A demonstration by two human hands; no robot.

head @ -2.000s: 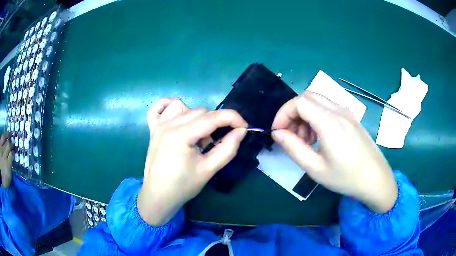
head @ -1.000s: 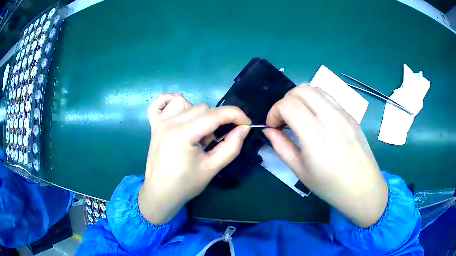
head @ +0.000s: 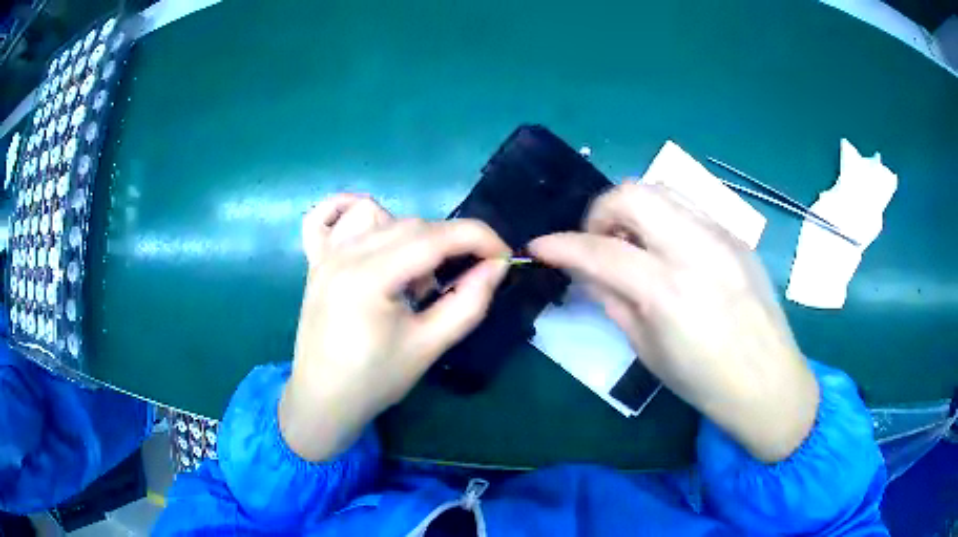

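A black module (head: 534,178) lies tilted on the green bench in the centre, partly hidden under both hands. My left hand (head: 394,304) pinches a thin short wire (head: 520,260) between thumb and forefinger over the module. The wire looks pale with a yellowish part at the left fingertips. My right hand (head: 683,299) is at the wire's right end, with its fingertips close to it or touching it. The hand is slightly blurred, so its grip is unclear.
A white sheet (head: 594,346) with a black patch (head: 634,388) lies partly under my right hand. Tweezers (head: 783,197) rest across a ragged white wipe (head: 840,236) at right. A clear tray (head: 47,199) of round whitish parts is at the left edge. A person's blue sleeve (head: 63,430) shows lower left.
My right fingertips have moved slightly left along the wire, and the right hand's fingers have changed pose. My left hand keeps its pinch on the wire. The black patch shows more fully again.
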